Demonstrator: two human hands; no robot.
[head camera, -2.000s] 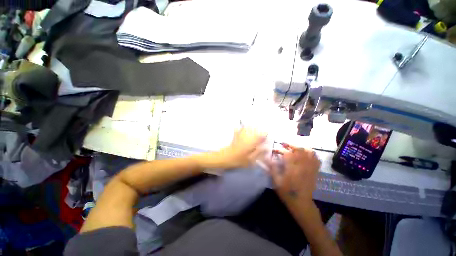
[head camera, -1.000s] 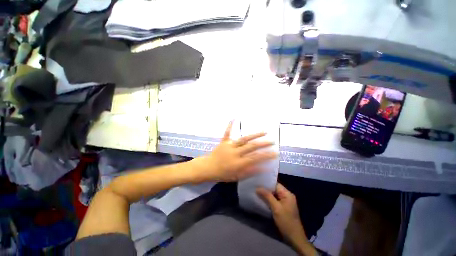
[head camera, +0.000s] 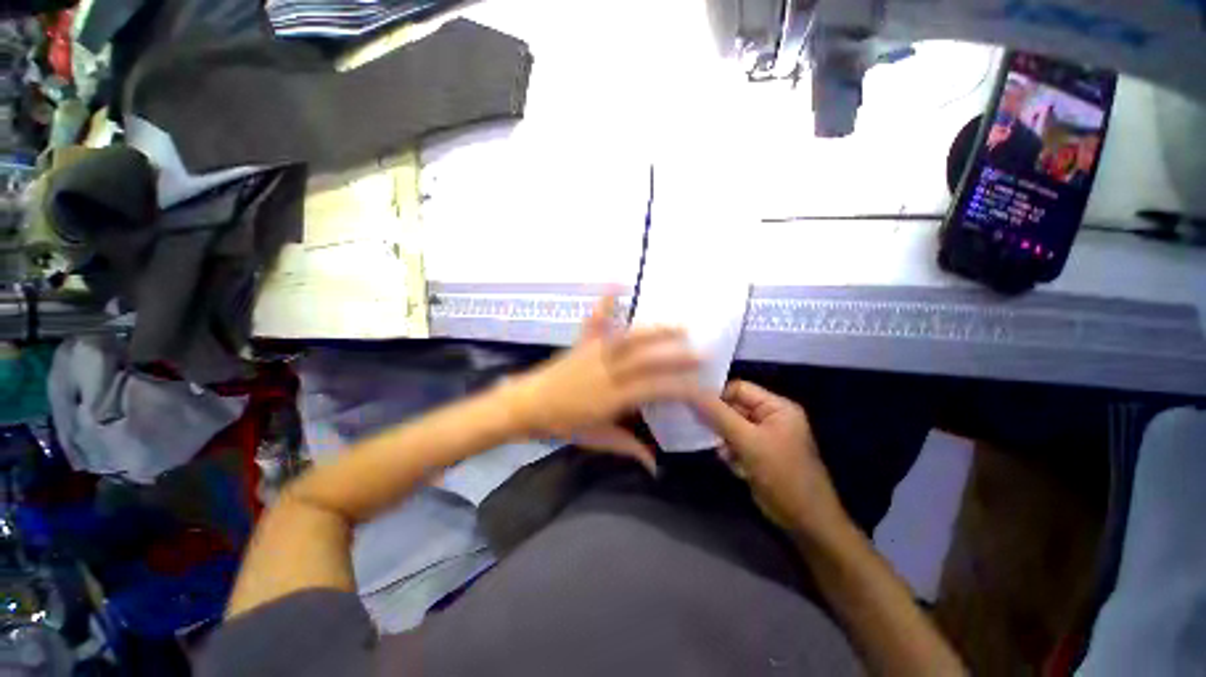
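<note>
A pale strip-shaped fabric piece (head camera: 694, 304) lies over the table's front edge, its near end hanging past it and a thin dark line along its left side. Its far end merges with the bright table. My left hand (head camera: 622, 384) is blurred, fingers spread over the strip's left side near the table edge. My right hand (head camera: 767, 443) pinches the strip's lower right edge between thumb and fingers. The sewing machine's presser foot area (head camera: 836, 93) is beyond the strip, at the top.
A phone with a lit screen (head camera: 1032, 172) lies right of the machine foot. A printed ruler band (head camera: 899, 320) runs along the front edge. A dark grey fabric piece (head camera: 357, 106) and yellowish board (head camera: 351, 271) are at left. Pale pieces lie below the table edge.
The view has shifted, so table and machine sit higher in the picture. The strip, bunched under both hands two seconds ago, now lies flat and extended. My right hand keeps its pinch from one second ago.
</note>
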